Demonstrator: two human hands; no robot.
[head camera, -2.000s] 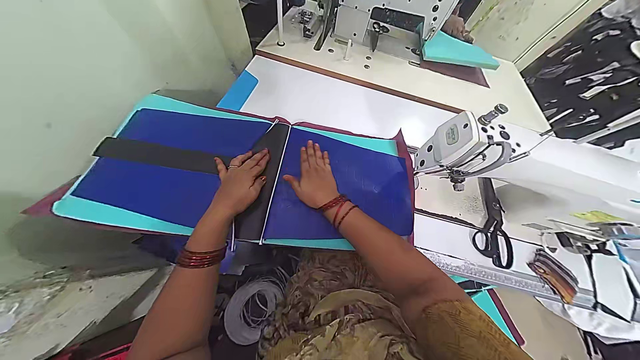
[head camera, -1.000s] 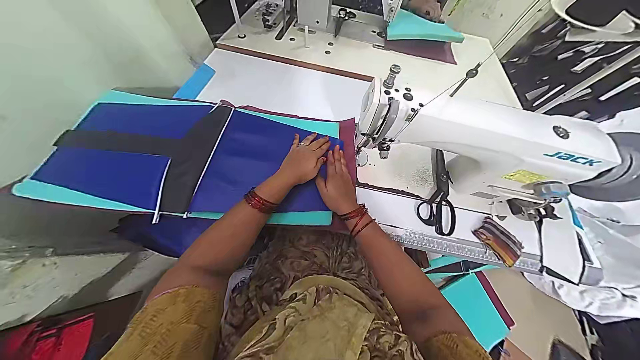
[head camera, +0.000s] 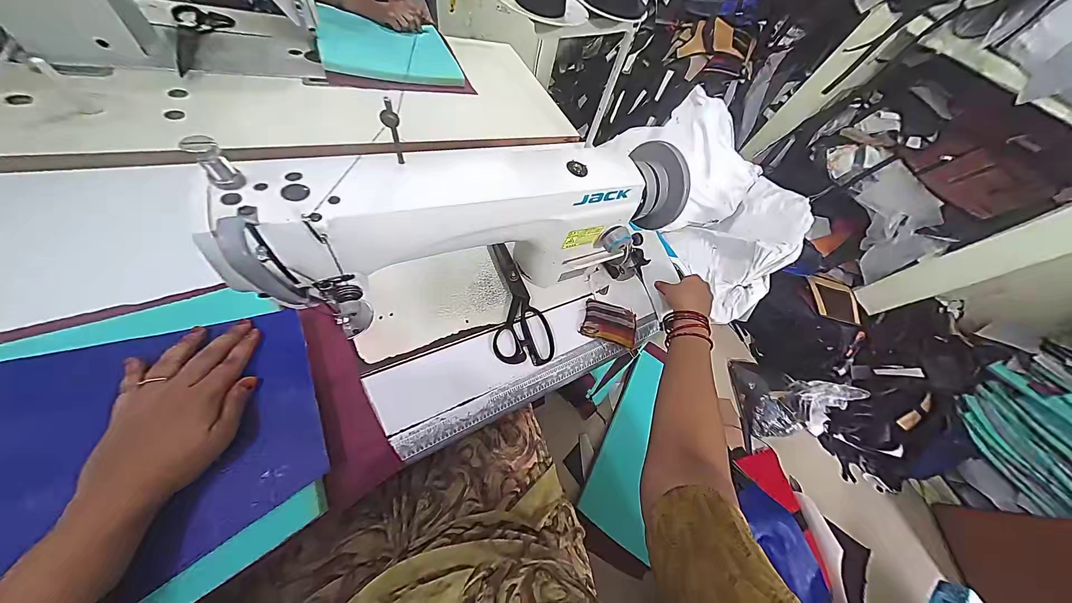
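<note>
My left hand (head camera: 180, 402) rests flat, fingers slightly apart, on a blue fabric panel (head camera: 285, 419). Under that panel lie a turquoise layer (head camera: 243, 532) and a maroon fabric layer (head camera: 343, 410), whose edge reaches the needle end of a white Jack sewing machine (head camera: 469, 205). My right hand (head camera: 687, 295) is stretched out past the machine's right end, at the table edge beside white cloth; its fingertips are partly hidden, so a hold on anything cannot be told. Black-handled scissors (head camera: 523, 331) and a small bundle of striped brown material (head camera: 609, 323) lie on the machine bed.
A metal ruler strip (head camera: 519, 398) runs along the table's front edge. White cloth (head camera: 729, 226) is heaped behind the machine's right end. Turquoise panels (head camera: 624, 461) stand below the table. Across the table, another person's hand (head camera: 398, 12) touches turquoise foam (head camera: 389, 52) near other scissors (head camera: 197, 25).
My right hand has left the blue panel and reached far right past the machine. My left hand stays on the panel, near its right end. The view has swung right.
</note>
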